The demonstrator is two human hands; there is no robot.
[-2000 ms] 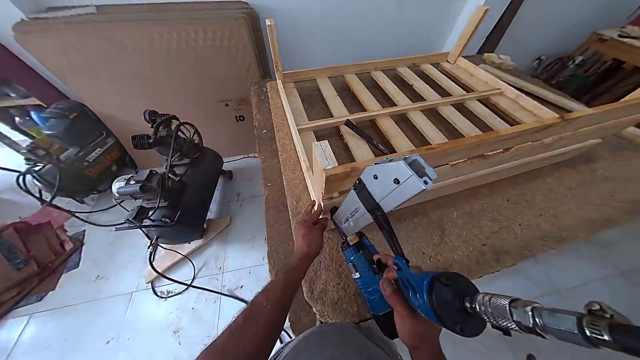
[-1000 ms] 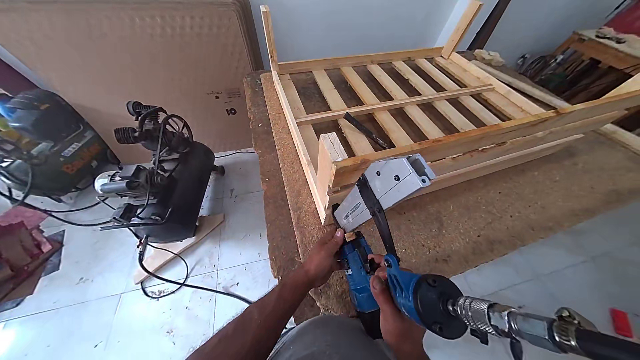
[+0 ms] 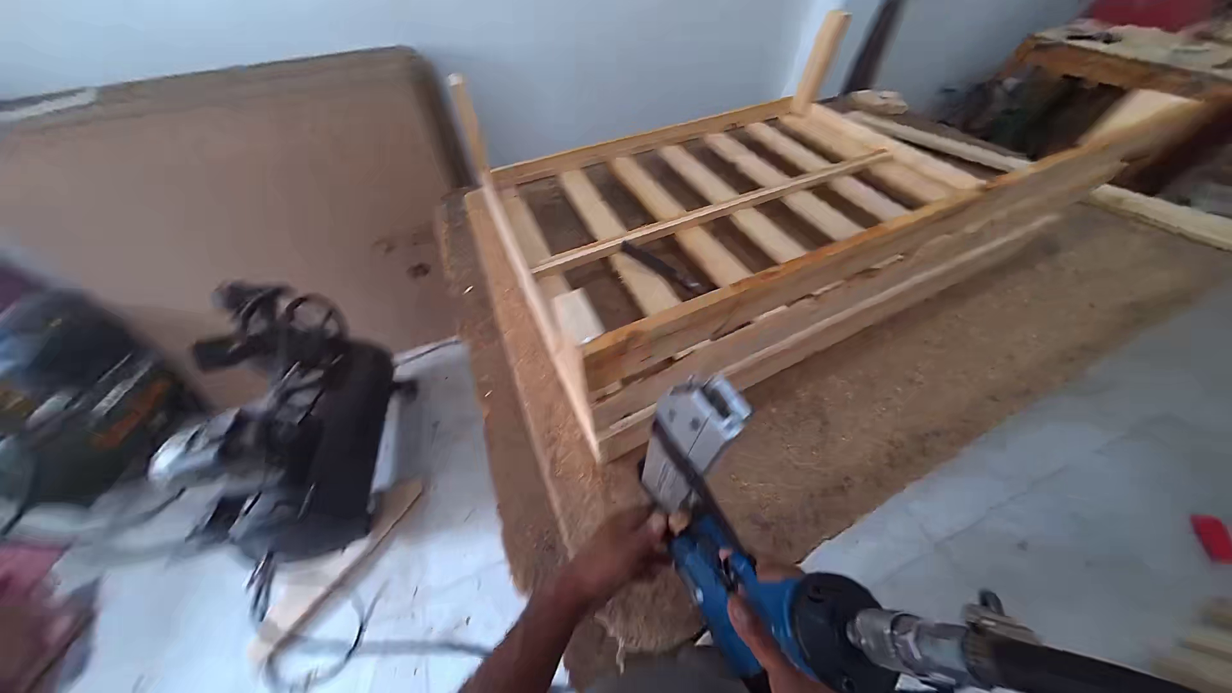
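A blue pneumatic nailer (image 3: pixel 717 587) with a grey metal magazine (image 3: pixel 688 433) is held near the front corner of a slatted wooden frame (image 3: pixel 770 313). My right hand (image 3: pixel 760 616) is closed around its blue handle. My left hand (image 3: pixel 630 549) is at the lower end of the magazine, its fingers touching the tool; whether they grip it is blurred. An air hose (image 3: pixel 1068 669) joins the tool by a metal coupling (image 3: pixel 900 640). A dark bar-shaped object (image 3: pixel 664 267) lies across the slats. The frame rests on a worn particleboard top (image 3: pixel 837 433).
Left on the tiled floor stand a black air compressor (image 3: pixel 337 443) and a second dark machine (image 3: pixel 87 385), both blurred, with hoses and a wood offcut (image 3: pixel 385 525). A large cardboard sheet (image 3: pixel 241 192) leans on the wall. Another workbench (image 3: pixel 1126 63) stands back right.
The nailer and both hands have moved away from the frame's corner post, and the magazine is turned more upright. The view has shifted.
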